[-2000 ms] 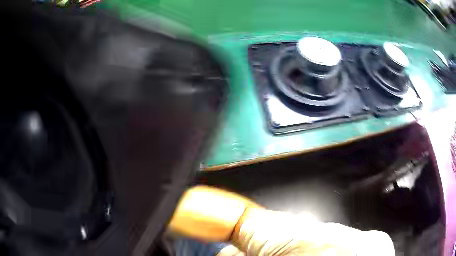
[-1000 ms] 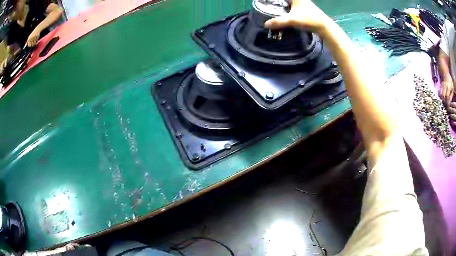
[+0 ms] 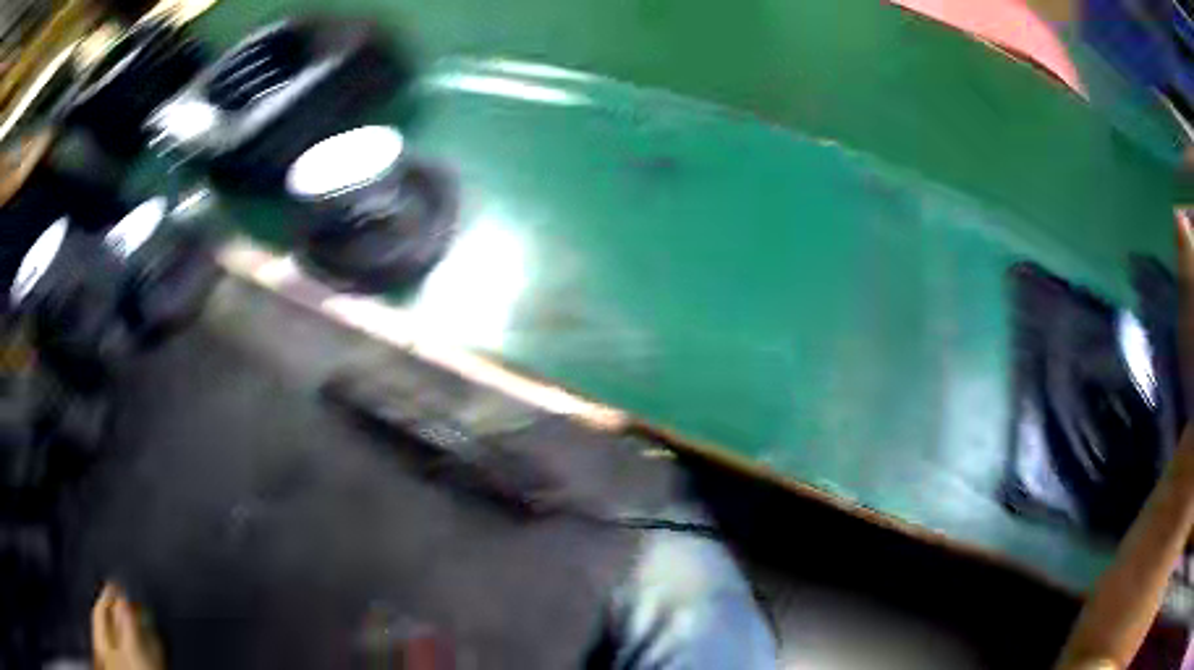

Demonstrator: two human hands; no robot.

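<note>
The picture is blurred. At the right edge, a black panel with a driver (image 3: 1080, 406) lies on the green table (image 3: 733, 301). My right forearm runs up beside it, and the hand is cut off by the edge; its grip is hidden. My left hand (image 3: 122, 631) shows only as a small blurred part at the bottom left, above the dark bench mat (image 3: 236, 511). A long dark tool, probably the electric screwdriver (image 3: 439, 445), lies on the mat with a thin black cord at its right end.
A loudspeaker driver (image 3: 380, 229) with a bright magnet stands at the green table's left part. More dark drivers (image 3: 144, 255) crowd the far left. The table's front edge (image 3: 812, 495) runs diagonally above a dark gap. A trousered leg (image 3: 687, 602) shows below.
The view has swung left towards the mat. The panel with drivers is now at the right edge. The panel my right hand held by its magnet can no longer be told apart.
</note>
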